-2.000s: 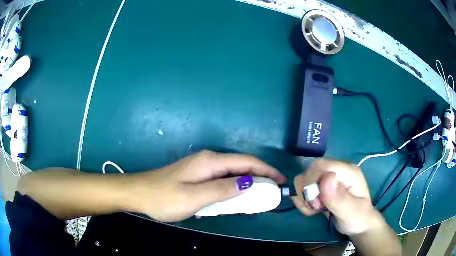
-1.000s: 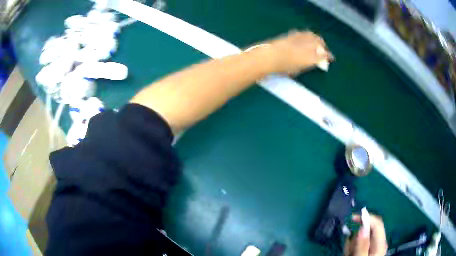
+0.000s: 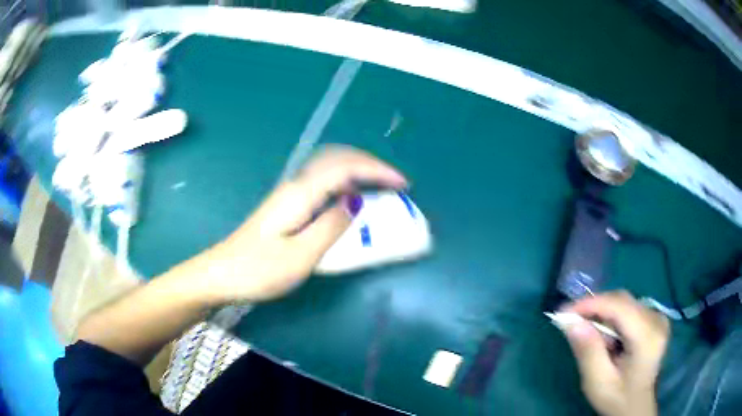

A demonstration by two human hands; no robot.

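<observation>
My left hand (image 3: pixel 305 223) holds a white handheld unit (image 3: pixel 386 236) with blue tape marks, over the middle of the green bench; the unit is blurred and its far end is under my fingers. My right hand (image 3: pixel 614 337) holds a white USB plug (image 3: pixel 569 319) between thumb and fingers, pointing left towards the unit but apart from it. The black "FAN" device (image 3: pixel 584 248) lies just beyond my right hand, with its round metal head (image 3: pixel 605 154) near the white strip.
A pile of white units (image 3: pixel 118 122) lies at the left. A pale square (image 3: pixel 443 368) and a dark strip (image 3: pixel 483 367) lie near the front edge. A scuffed white strip (image 3: pixel 456 65) crosses the bench. Dark cables (image 3: pixel 667 264) are at the right; a patterned tray (image 3: pixel 199 361) is below left.
My left hand has come back from beyond the white strip to the middle of the bench and now holds a unit. My right hand still holds the white plug.
</observation>
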